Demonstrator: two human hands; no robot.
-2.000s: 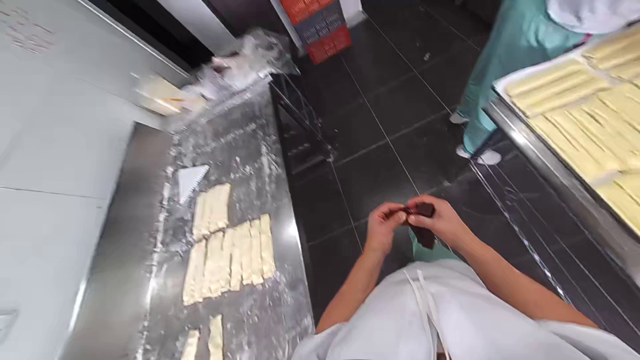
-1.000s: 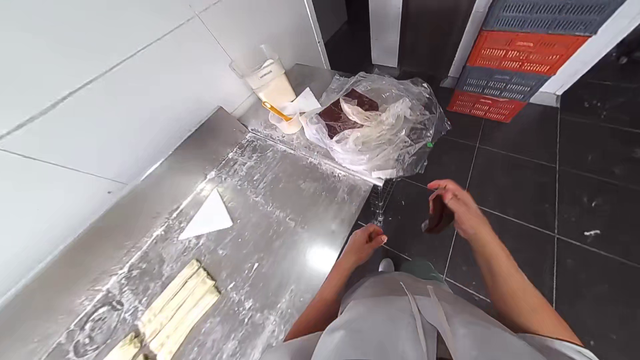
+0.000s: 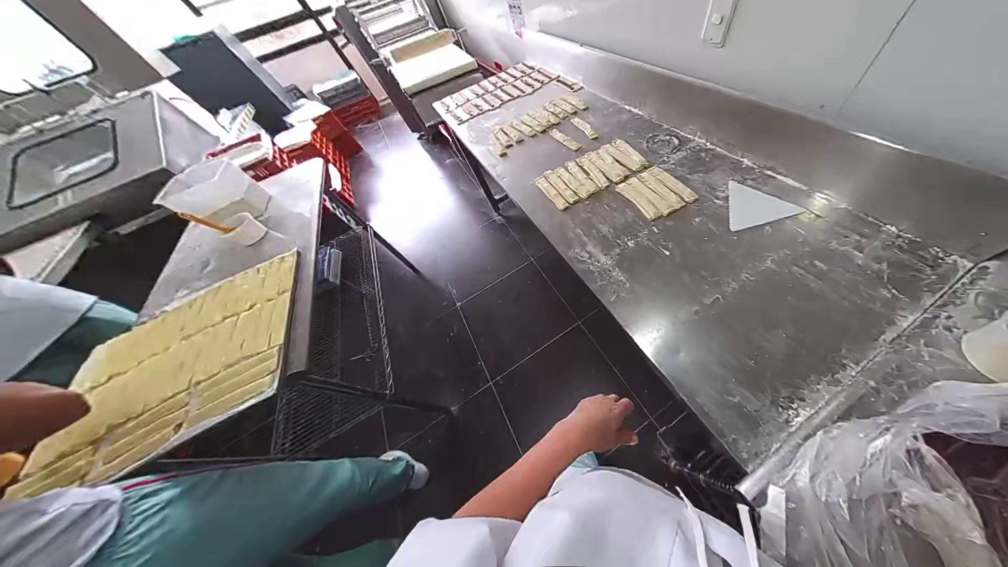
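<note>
My left hand point(image 3: 600, 423) hangs over the dark floor beside the steel worktable's edge, fingers loosely bent, thumb apart, with nothing visible in it. My right hand is out of view. On the steel worktable point(image 3: 756, 315) lie groups of pale dough strips point(image 3: 594, 175), with more dough pieces point(image 3: 539, 118) farther back. A white triangular scraper point(image 3: 760, 207) lies flat to their right. Clear plastic wrapping point(image 3: 874, 480) lies at the lower right, partly over something dark brown.
A co-worker's hand point(image 3: 39, 413) is over a sheet of dough strips point(image 3: 189, 346) at left. Behind it stand a clear plastic container point(image 3: 216, 189) and a cup point(image 3: 248, 230). Red crates point(image 3: 335, 150) stand farther back. A co-worker's leg and shoe point(image 3: 408, 470) reach in at lower left.
The view has swung widely along the worktable. My right hand, holding a dark brown piece one second ago, has left the view. Both hands were together at that piece two seconds ago.
</note>
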